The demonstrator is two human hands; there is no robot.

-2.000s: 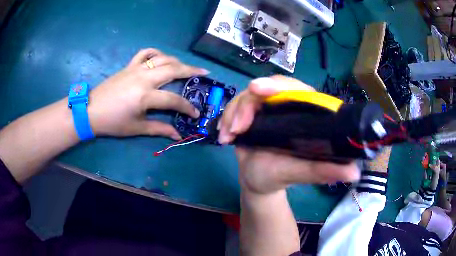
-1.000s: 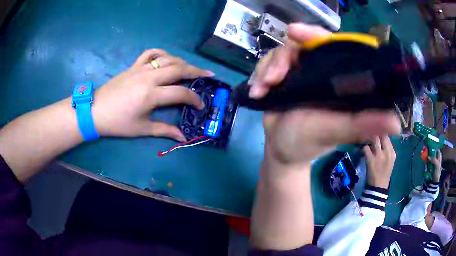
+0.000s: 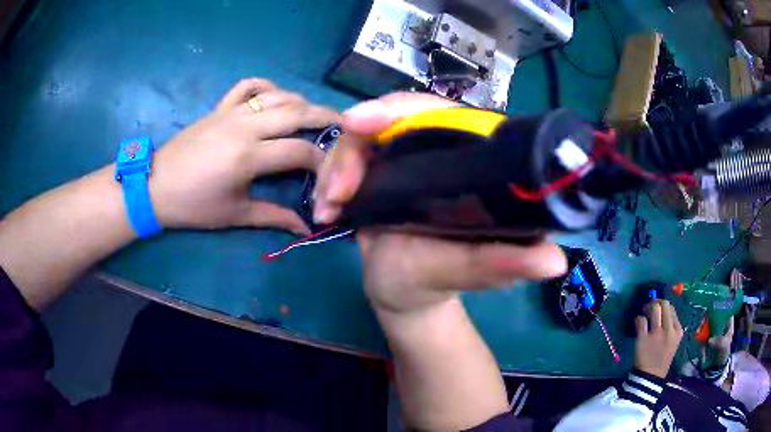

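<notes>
My left hand [image 3: 245,160], with a ring and a blue wrist strap [image 3: 135,186], rests on the left side of a black plastic housing [image 3: 330,137] and holds it on the mat. My right hand [image 3: 423,253] grips a black electric screwdriver [image 3: 456,181] with a yellow lever strip. The screwdriver lies over the housing; its tip and most of the housing, including any blue cell, are hidden behind my right hand and the barrel. A red and white lead [image 3: 296,244] trails from the housing's near edge.
A metal screw feeder [image 3: 397,42] stands beyond my hands. A cardboard box [image 3: 634,80] with black parts is at the upper right. Another open housing [image 3: 577,291] lies at right, near another worker's hand [image 3: 658,337] and a green glue gun [image 3: 714,299]. Small black parts [image 3: 638,236] lie nearby.
My right hand and screwdriver first moved right and up off the housing, then came back left over it. My left hand stays nearly still. The neighbouring worker's hand has moved away from the other housing.
</notes>
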